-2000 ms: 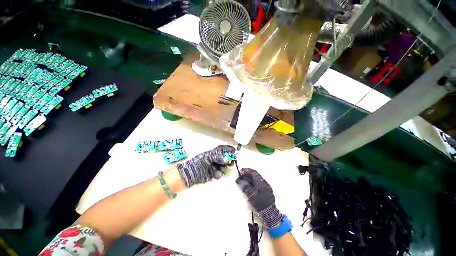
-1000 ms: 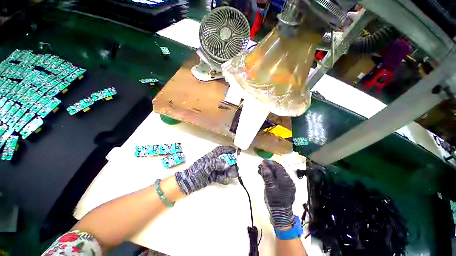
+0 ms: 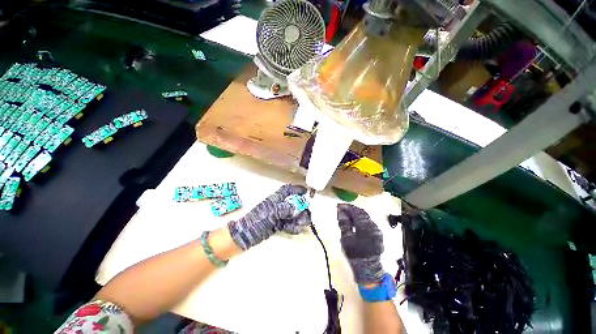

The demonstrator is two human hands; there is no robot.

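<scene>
My left hand [image 3: 278, 215], in a striped grey-black knit glove, holds a small teal-green circuit board [image 3: 298, 202] just below the tip of the white cone [image 3: 327, 155]. A thin black cable [image 3: 323, 251] runs from the board down to a tied bundle [image 3: 332, 308] at the bottom edge. My right hand [image 3: 359, 238], in a darker grey glove, is to the right of the board and apart from it; no object shows in it. A joined row of boards [image 3: 206, 191] and a single board [image 3: 227, 205] lie on the cream-white work board [image 3: 189, 287], left of my left hand.
A black cable pile [image 3: 474, 284] lies at right. Many teal boards [image 3: 33, 117] lie on the black mat [image 3: 85, 189] at left. A wooden stand [image 3: 251, 130], a fan [image 3: 291, 39], a plastic-wrapped hood [image 3: 366, 75] and a grey metal frame [image 3: 496, 153] stand behind.
My right hand has let go of the cable and moved right, away from the board. My left hand still holds the board near the cone. Small boards at the back left have shifted left.
</scene>
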